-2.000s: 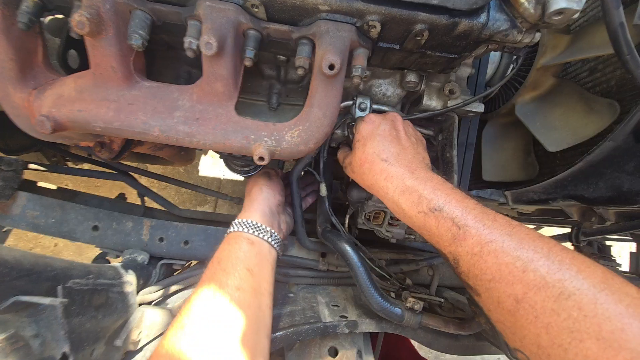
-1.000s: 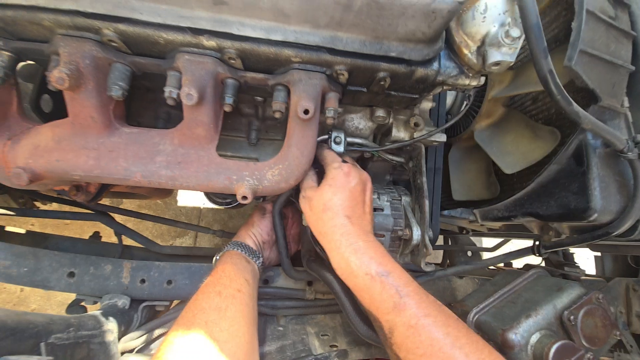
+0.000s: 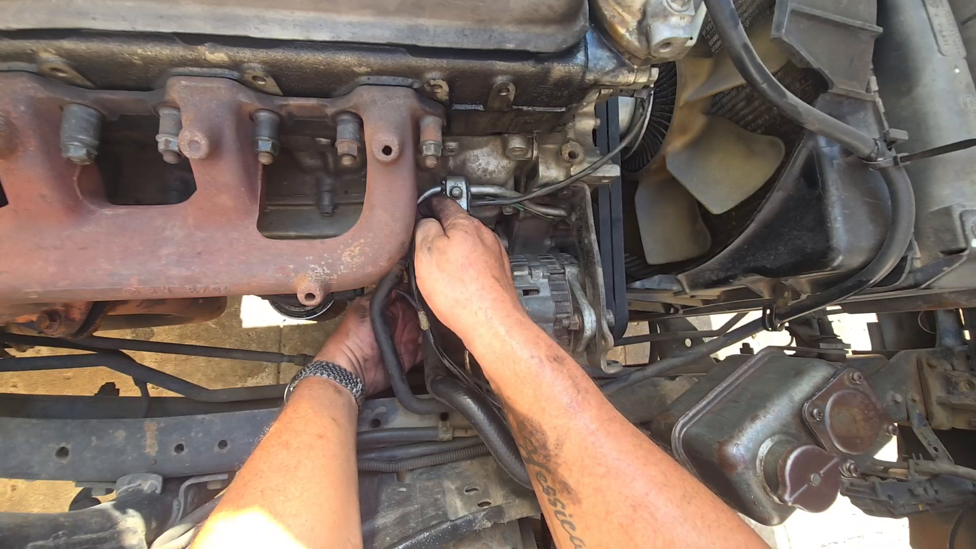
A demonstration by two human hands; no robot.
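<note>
My right hand (image 3: pixel 461 263) is at the engine block just right of the rusty exhaust manifold (image 3: pixel 221 244). Its fingertips are under a small metal clamp bracket (image 3: pixel 457 192) that bears thin metal pipes (image 3: pixel 492 192); what they touch is hidden. My left hand (image 3: pixel 374 343), with a metal watch band (image 3: pixel 326 379) at the wrist, reaches in below the manifold's end, behind a black rubber hose (image 3: pixel 386 347). Its fingers are partly hidden, and I cannot tell what they hold. Thin wires (image 3: pixel 424 320) run down between the hands. The alternator (image 3: pixel 545 293) is right of my right hand.
A cooling fan (image 3: pixel 724 164) and its black shroud (image 3: pixel 808 221) stand at the right, beside the drive belt (image 3: pixel 611 229). A metal reservoir (image 3: pixel 755 435) with round caps sits at lower right. The perforated frame rail (image 3: pixel 137 446) crosses lower left. A thick corrugated hose (image 3: pixel 484 423) passes beneath my right forearm.
The view has shifted, bringing the reservoir into sight. My right hand was over the clamp bracket two seconds ago; now its fingers are below it. My left hand stays beneath the manifold's end.
</note>
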